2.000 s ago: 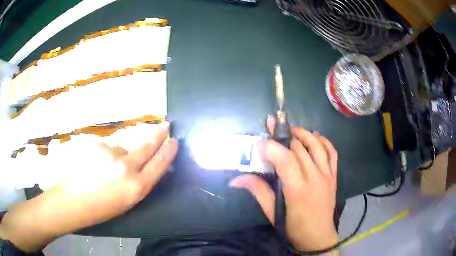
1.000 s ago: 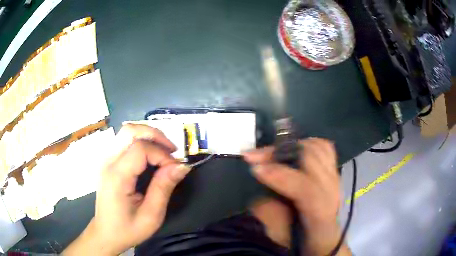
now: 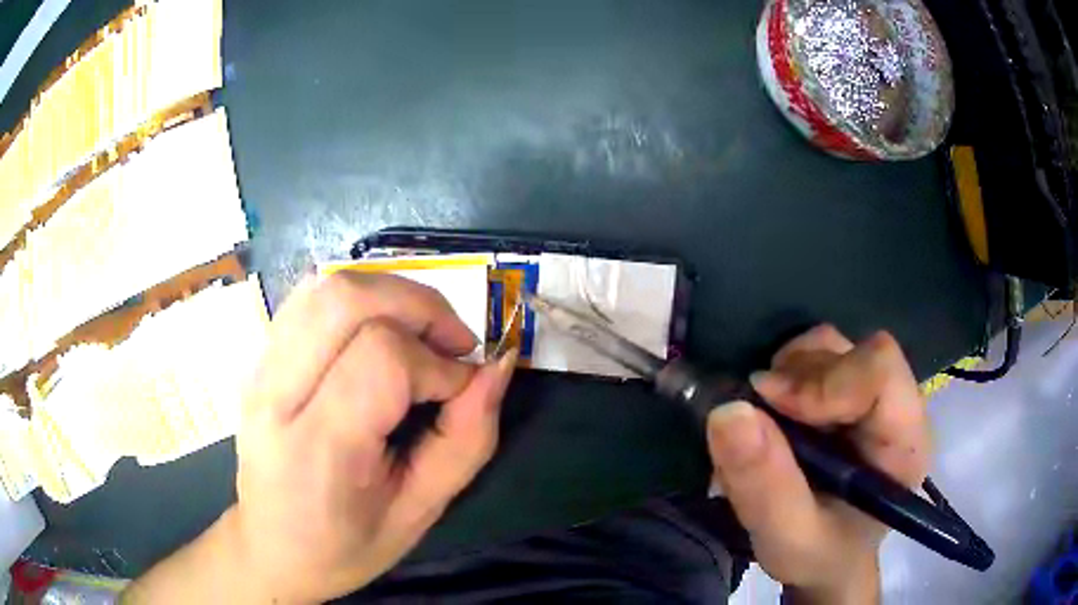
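The phone unit lies on the green mat, a black frame with a white right half. The display module, white with a yellow edge, lies on its left half. Its amber flex cable lies over the blue circuit board. My right hand holds the black soldering iron like a pen. Its tip is at the flex cable's right side; contact is unclear. My left hand pinches thin solder wire at the cable; its fingers cover the module's lower part.
Stacked LCD modules with orange edges lie in rows at the left. A round red-and-white tin with silvery filling stands at the upper right. A black box with a yellow patch and a cord are at the far right.
The iron has swung from pointing up to pointing left, its tip now at the flex cable. My left fingertips and the solder wire have moved to the cable.
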